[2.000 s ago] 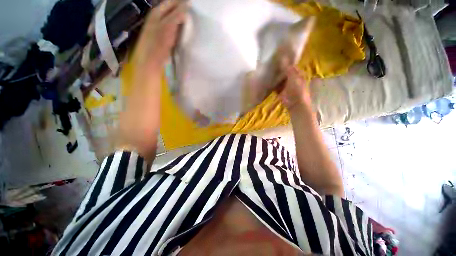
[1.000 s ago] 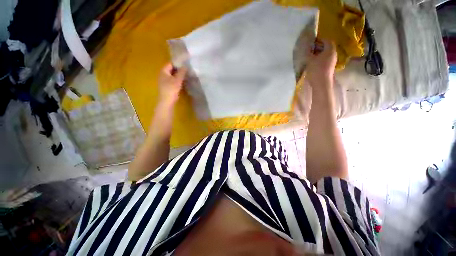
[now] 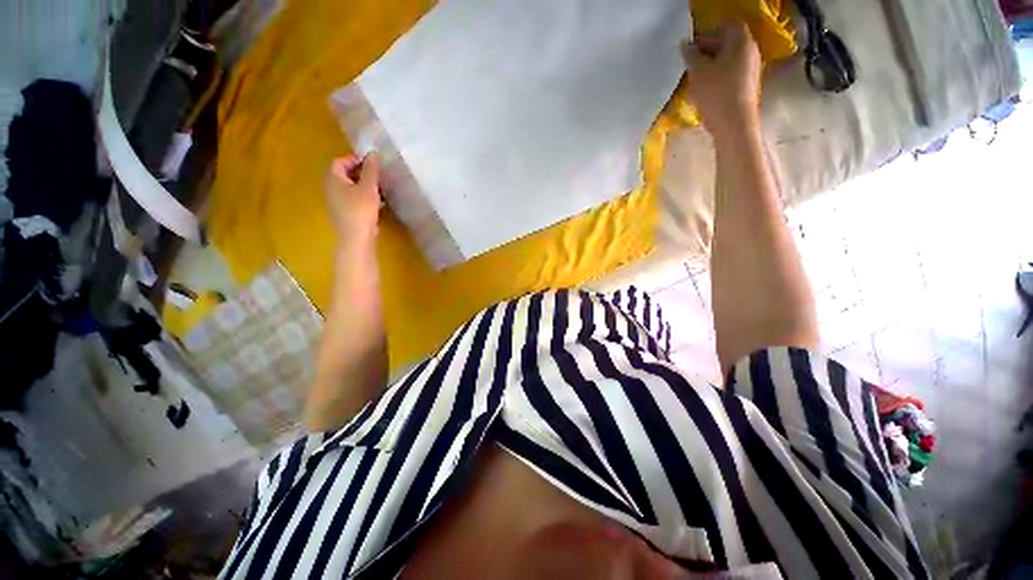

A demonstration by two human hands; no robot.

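The white pattern piece (image 3: 532, 125) lies over the yellow fabric (image 3: 283, 136), its beige checked strip along its left slanting edge. My left hand (image 3: 358, 195) pinches that strip between thumb and fingers. My right hand (image 3: 725, 74) grips the sheet's right edge, near bunched yellow cloth; its fingertips are partly hidden. The tailor's shears (image 3: 829, 59) lie beyond my right hand on the cream cloth (image 3: 838, 125), blades cut off by the top edge.
A beige checked card (image 3: 255, 351) lies left of my left forearm. A pale curved strip (image 3: 142, 170) and dark fabric offcuts (image 3: 51, 147) are at the far left. A basket of mixed scraps (image 3: 906, 440) shows on the floor by my right elbow.
The white sheet was lifted and bent, then lowered and spread over the yellow fabric. My left hand moved left along with it. The checked card came into view.
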